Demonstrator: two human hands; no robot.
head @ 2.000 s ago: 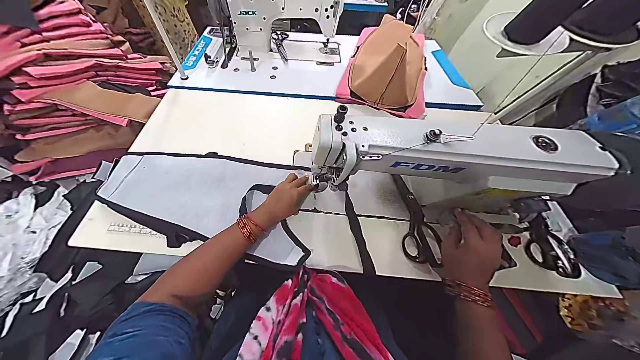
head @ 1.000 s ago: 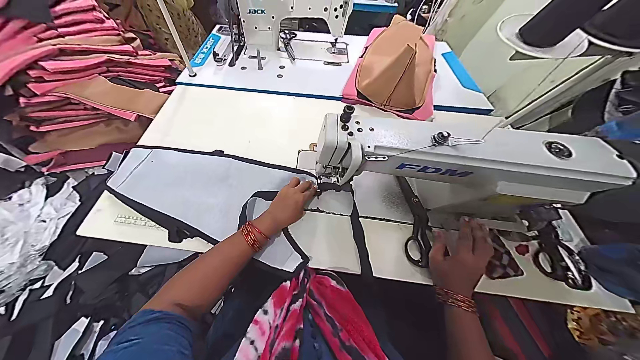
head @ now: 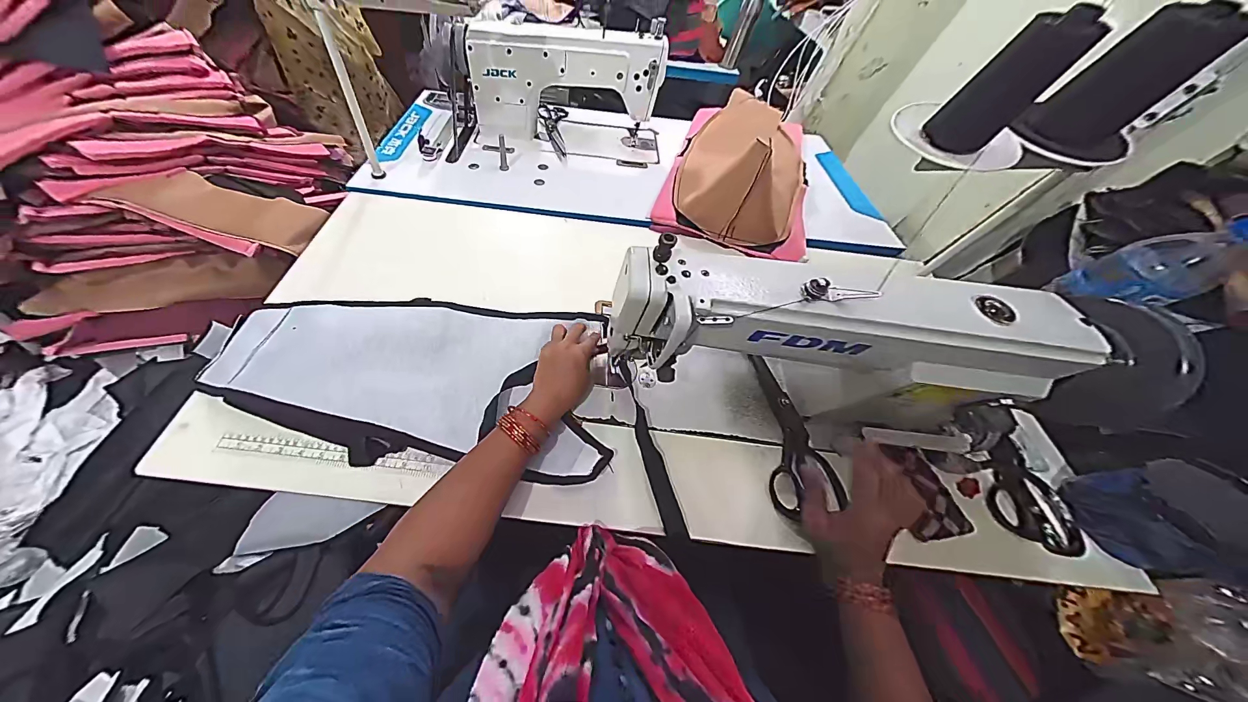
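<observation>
My left hand presses the edge of a light grey fabric panel with black binding beside the needle area of the white FDM sewing machine. A black binding strip runs from the needle area down over the table's front edge. My right hand, blurred, is just right of the handles of black scissors; whether it touches them I cannot tell. Its fingers look spread. A second pair of scissors lies farther right. The needle is hidden.
A ruler scale shows at the table's front left. Stacked pink and tan fabric pieces stand at the left. Behind are a Jack sewing machine and tan and pink pieces. Black thread cones stand at upper right.
My right hand has moved from beneath the machine arm toward the scissors' handles. The small bound end of the fabric near my left forearm has shifted, away from the black strip.
</observation>
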